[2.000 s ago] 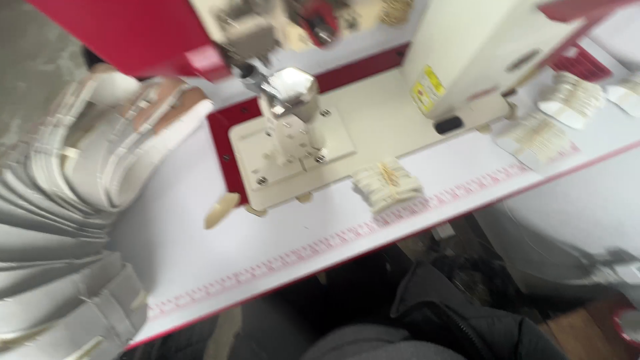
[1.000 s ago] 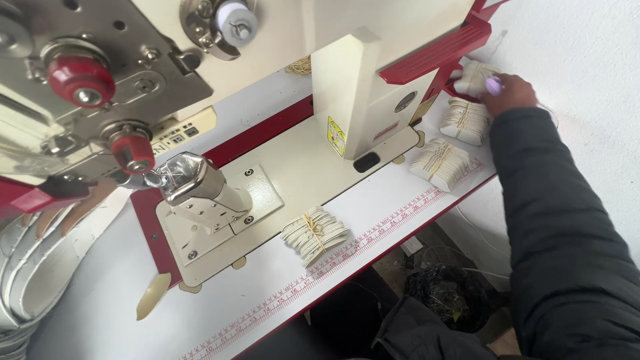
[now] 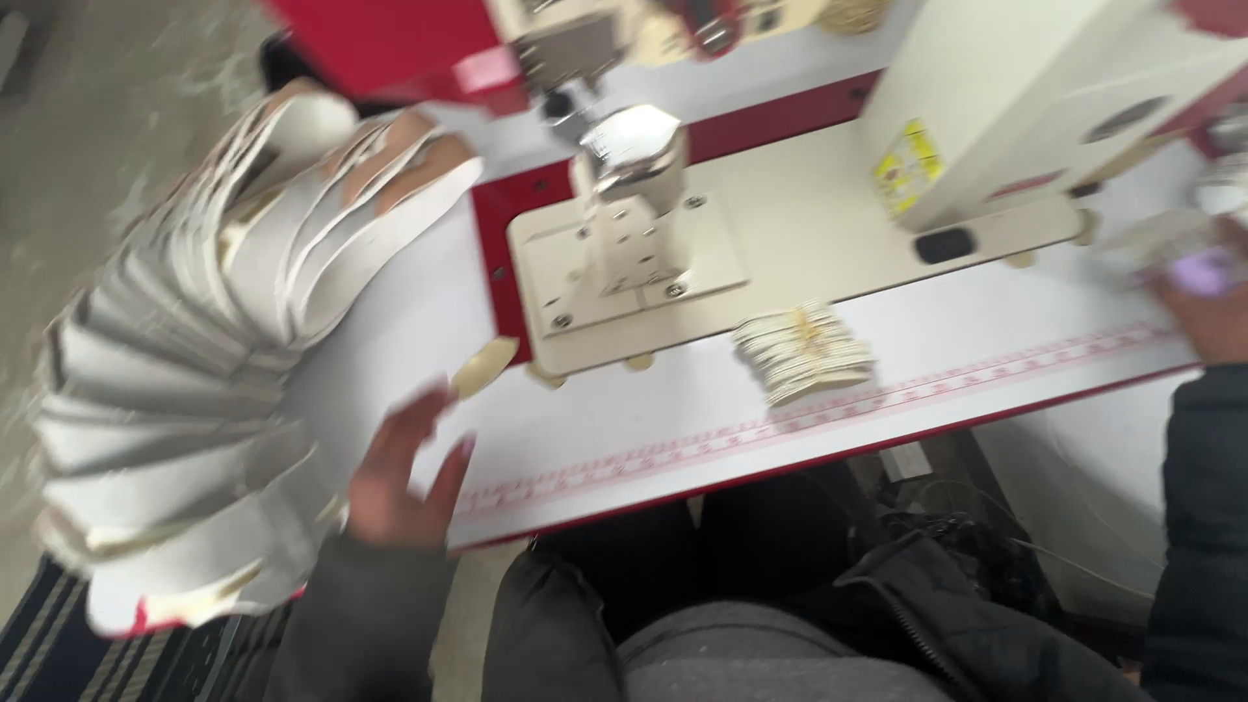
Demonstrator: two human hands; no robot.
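Observation:
My left hand (image 3: pixel 405 478) is over the table's front left part, fingers apart and holding nothing, close to a small cream oval piece (image 3: pixel 485 367) at the sewing machine's base. My right hand (image 3: pixel 1209 302) is at the right edge, blurred, touching or beside a tied bundle of pale pieces (image 3: pixel 1155 252); its grip is unclear. Another tied bundle of cream pieces (image 3: pixel 805 353) lies in front of the machine's bed plate (image 3: pixel 799 214). Left of the machine, a long curved row of white and tan shoe-upper-like pieces (image 3: pixel 175 351) stands packed together.
The post (image 3: pixel 636 210) of the red and cream sewing machine rises from the bed, under the machine head. A printed ruler scale (image 3: pixel 682 436) runs along the white table's front edge. The machine column (image 3: pixel 1033 107) stands at the right. A coil of cord (image 3: pixel 853 14) lies behind.
My left hand has come into view over the table's left part. My right hand, at the far right bundles one second ago, is now nearer the table's front right. The view has swung left.

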